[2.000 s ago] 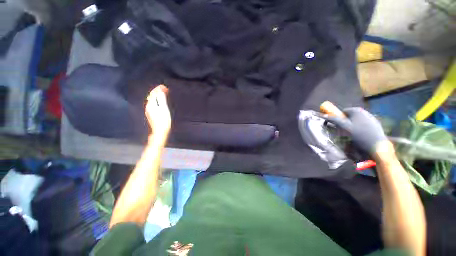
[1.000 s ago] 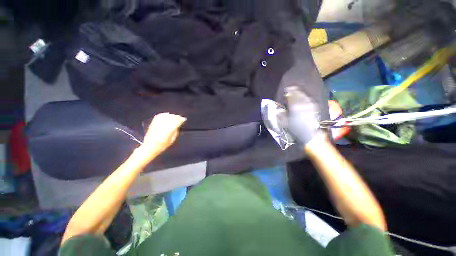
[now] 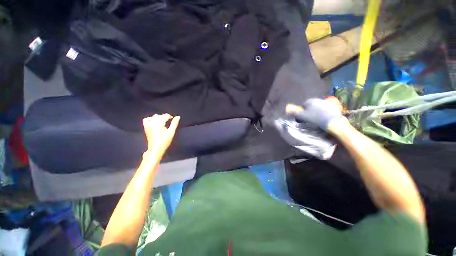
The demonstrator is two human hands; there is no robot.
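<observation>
A black garment lies heaped over the table, its near edge draped on the dark blue-grey padded form. It shows shiny round eyelets and small white labels. My bare left hand is at the garment's near edge on the form, fingers bent; whether they pinch the cloth cannot be told. My gloved right hand is closed on the handle of the silver steam iron, at the table's right side, right of the form's end. The iron is blurred, and its contact with the table cannot be told.
Whitish hoses run right from the iron. A yellow hose hangs at upper right. Crumpled green cloth lies right of the table. Cardboard-coloured material is behind it. Dark cloth is at lower right. The grey table edge shows below the form.
Since one second ago, my right hand and the iron have moved slightly right, the iron now angled differently. My left hand's fingers have turned more upward. The yellow hose hangs more upright.
</observation>
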